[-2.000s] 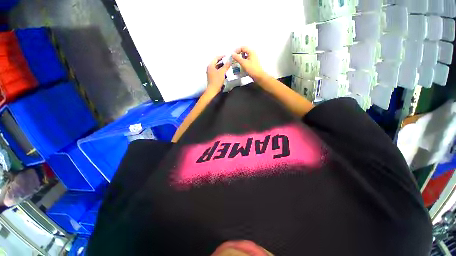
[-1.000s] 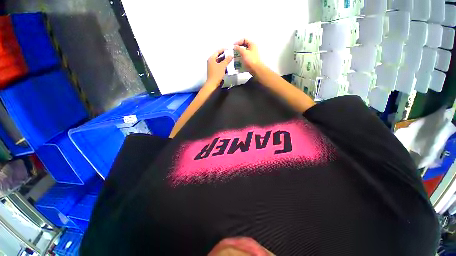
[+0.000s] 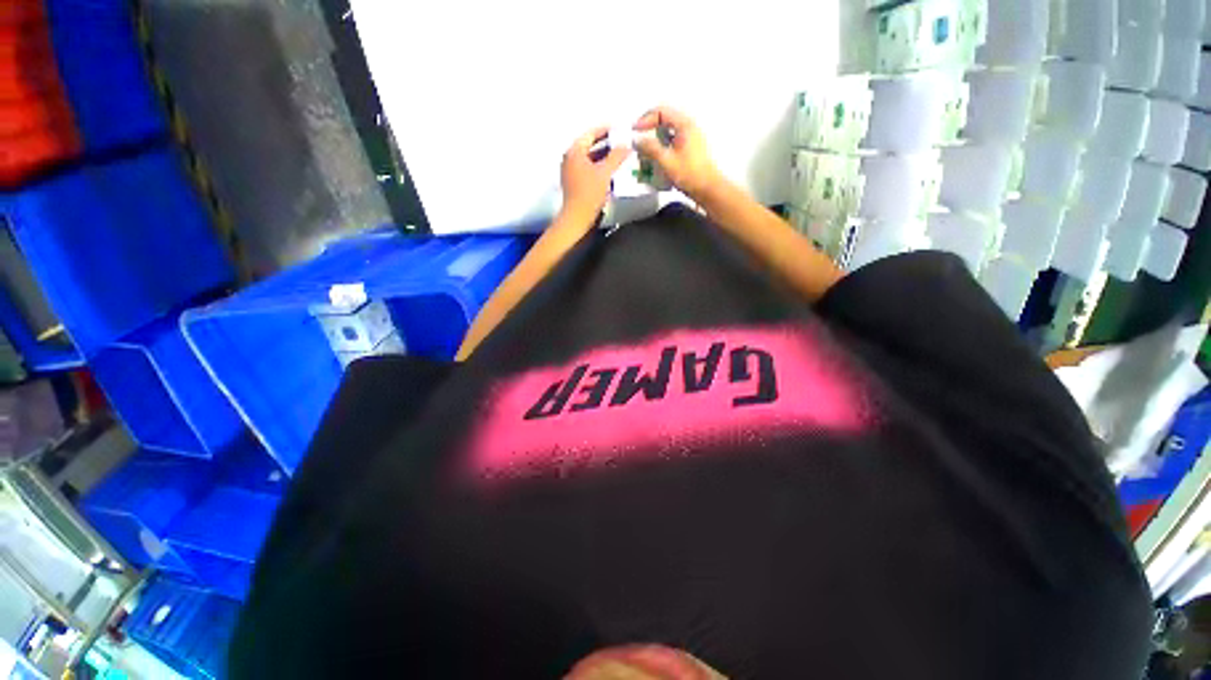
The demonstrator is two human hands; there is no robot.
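Note:
A small white carton with a green patch (image 3: 643,173) is between my hands, close to my body at the near edge of the white tabletop (image 3: 505,80). My left hand (image 3: 587,173) is on its left side, fingertips at its top. My right hand (image 3: 680,153) is on its right side, with bent fingers at the top. A small white bit shows between the fingertips; its shape is too blurred to tell. The carton's lower end meets my black shirt.
Rows of white-and-green cartons (image 3: 830,182) with raised pale flaps (image 3: 916,113) stand at the right. An open blue tote (image 3: 266,352) holding white cartons (image 3: 356,326) is beside me at left. More blue and red-orange totes stand beyond. A pale hanging sheet (image 3: 1129,385) is at right.
The view has shifted slightly, and more of the cartons in the blue tote shows. My hands stay around the carton, with small changes in the fingers.

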